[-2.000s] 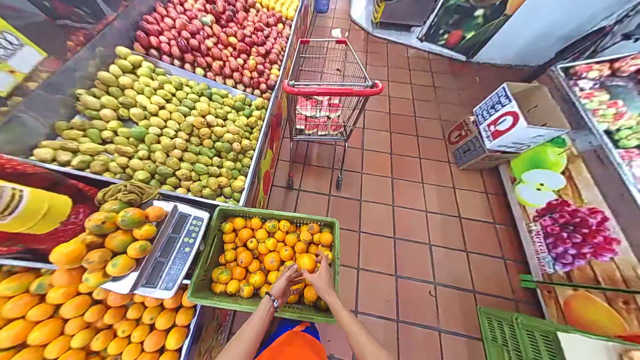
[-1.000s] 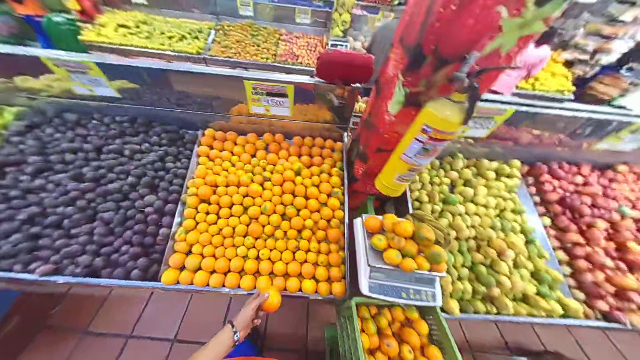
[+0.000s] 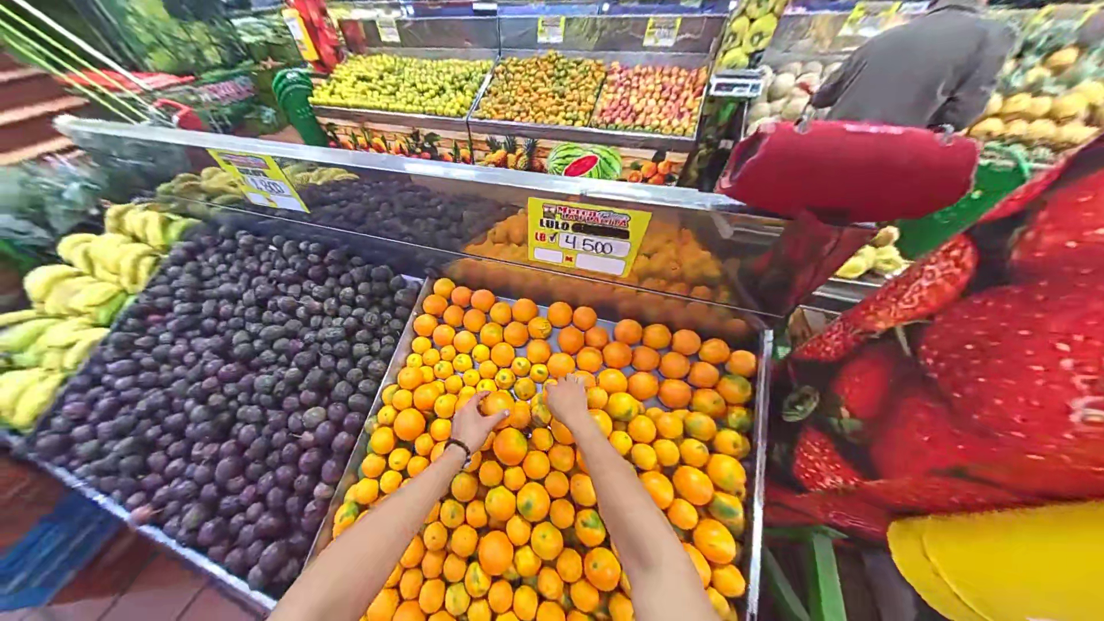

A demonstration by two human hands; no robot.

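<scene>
Both my arms reach over a display bin of orange lulo fruit (image 3: 546, 545). My left hand (image 3: 476, 423), with a dark bracelet at the wrist, has its fingers around an orange fruit (image 3: 498, 403) among the others. To its right, my right hand (image 3: 567, 398) reaches down to the fruit at the middle of the bin; its fingertips are hidden, so what it touches is unclear. A yellow price sign (image 3: 589, 236) hangs on the reflective panel behind the bin.
Dark purple fruit (image 3: 241, 388) fills the bin at the left, with green-yellow bananas (image 3: 95, 285) beyond. A metal divider (image 3: 761, 466) edges the right side, beside a strawberry-printed panel (image 3: 1009, 371) and a yellow object (image 3: 1000, 561). A person in grey (image 3: 923, 65) is at the back right.
The view has swung to the orange fruit bin. My left hand, low at the bin's front edge with a fruit a second ago, is now farther in. My right hand has come into view over the bin.
</scene>
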